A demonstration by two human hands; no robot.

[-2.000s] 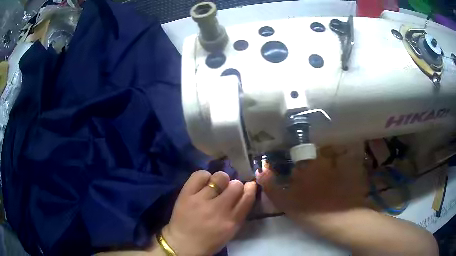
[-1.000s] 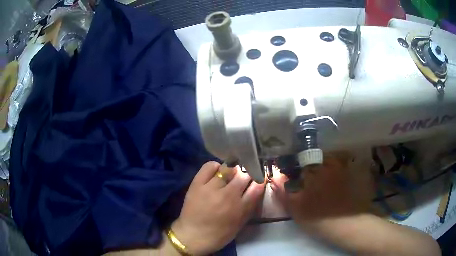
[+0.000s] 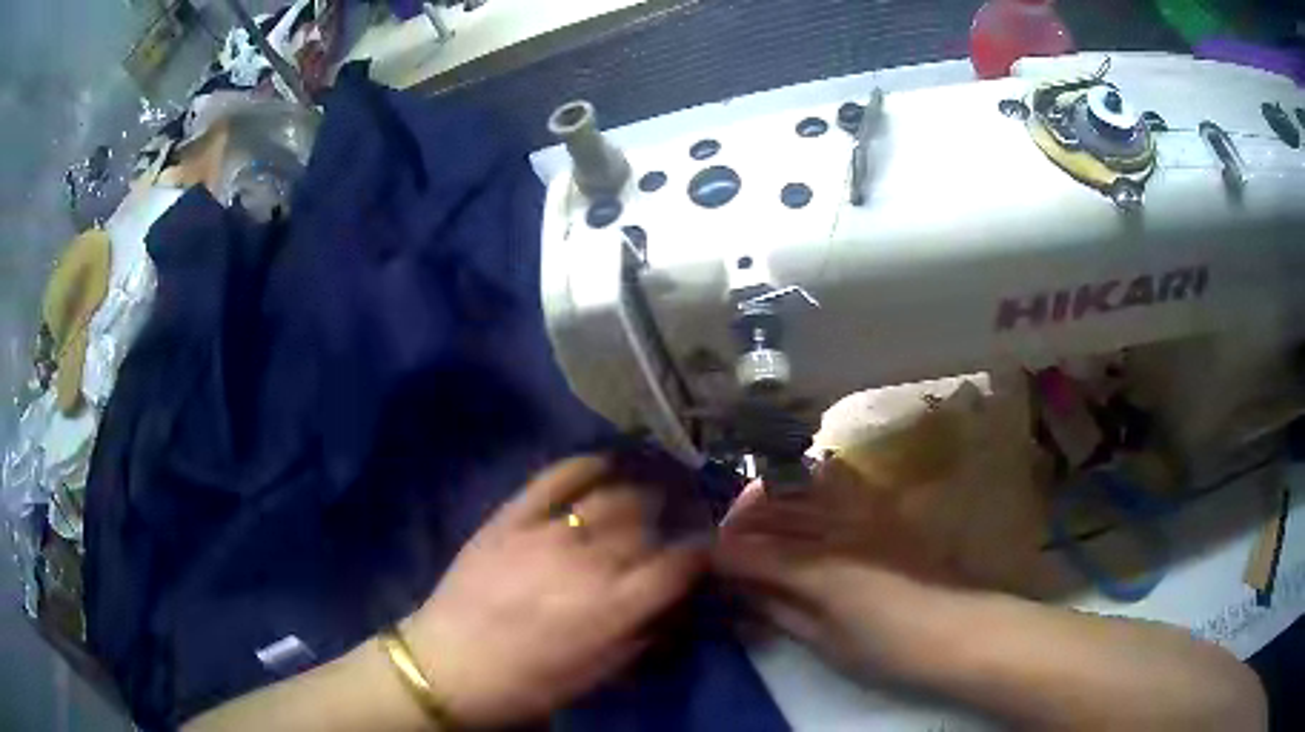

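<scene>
The navy cloth garment [image 3: 329, 386] lies in a large heap left of the white sewing machine [image 3: 887, 258], and part of it runs under both hands to the front edge of the picture. My left hand [image 3: 573, 572], with a ring and a gold bangle, is blurred and closed on the cloth just in front of the needle area. My right hand [image 3: 802, 551] lies beside it on the cloth, right by the presser area, fingers bent. The fingertips and the needle are mostly hidden.
The thread tension knob [image 3: 764, 365] juts out above my right hand. A blue cord loop [image 3: 1116, 529] lies under the machine arm. A slim yellow-and-black item [image 3: 1265, 546] is at the right. A red object [image 3: 1019, 36] stands behind the machine. Scraps and clear plastic [image 3: 265, 157] are heaped at the left.
The camera view has shifted. My left hand has moved back from the needle, and navy cloth now shows below the hands at the front. A white label has come into view on the cloth.
</scene>
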